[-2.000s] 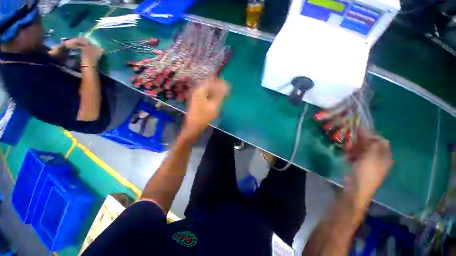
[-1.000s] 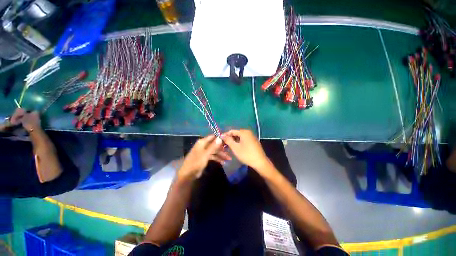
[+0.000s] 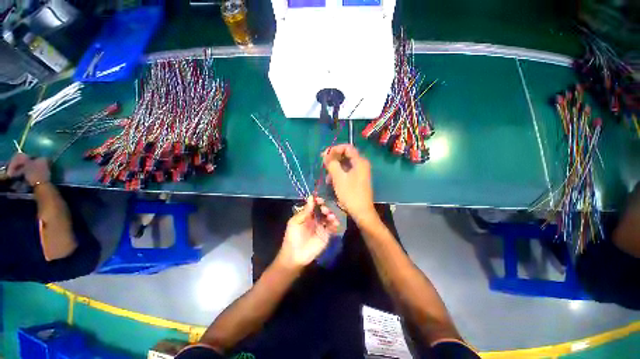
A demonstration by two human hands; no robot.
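Observation:
My left hand (image 3: 309,231) is at the bench's front edge and holds the connector end of a wire harness (image 3: 289,163). Its thin wires fan upward: a blue-white group leans left, and a reddish group leans right. The connector is mostly hidden by my fingers. My right hand (image 3: 347,177) is above and right of my left hand, its fingers closed on the reddish wires. The white machine (image 3: 331,59) stands just beyond, with a black prongy head (image 3: 329,102) low on its front, near the tips of the right wires.
A large harness pile (image 3: 168,126) lies left, a smaller bunch (image 3: 405,119) right of the machine, and straighter harnesses (image 3: 581,165) far right. A blue tray (image 3: 116,45) and an amber bottle (image 3: 237,22) stand at the back. Neighbours' arms show at both sides.
The view has swung from the tilted earlier one. Since one second ago, my right hand has moved up from my left hand along the wires, and the wires have split into two groups.

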